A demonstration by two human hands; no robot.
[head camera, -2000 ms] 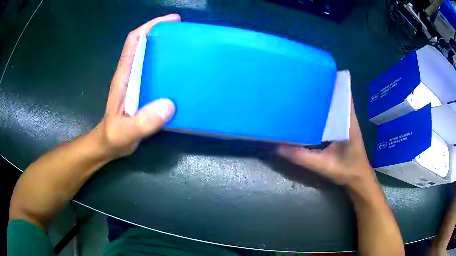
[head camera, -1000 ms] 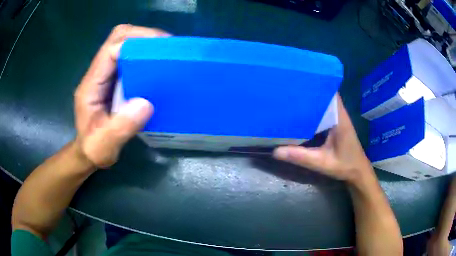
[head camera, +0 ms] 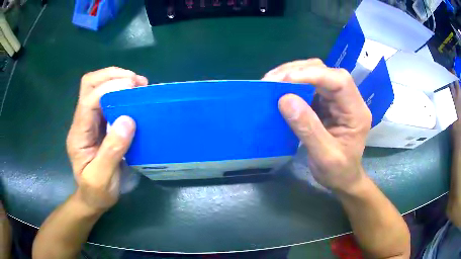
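Observation:
A retail box (head camera: 207,126) with a blue lid is held up over the table in front of me. Its white side with a small dark picture shows below the blue. My left hand (head camera: 103,136) grips the box's left end, thumb on the blue face, fingers behind. My right hand (head camera: 328,119) grips the right end the same way, thumb on the blue near the upper corner. The inside of the box is hidden.
Two open boxes (head camera: 404,126) with white devices inside stand at the right. A blue parts bin (head camera: 93,14) with a red item and a black carton (head camera: 217,9) are at the far side. Another person's arm (head camera: 456,167) is at the right edge.
My right hand has moved up from the box's lower right corner, and its thumb now lies on the blue face. The box sits lower in view. The bin and more of the black carton now show.

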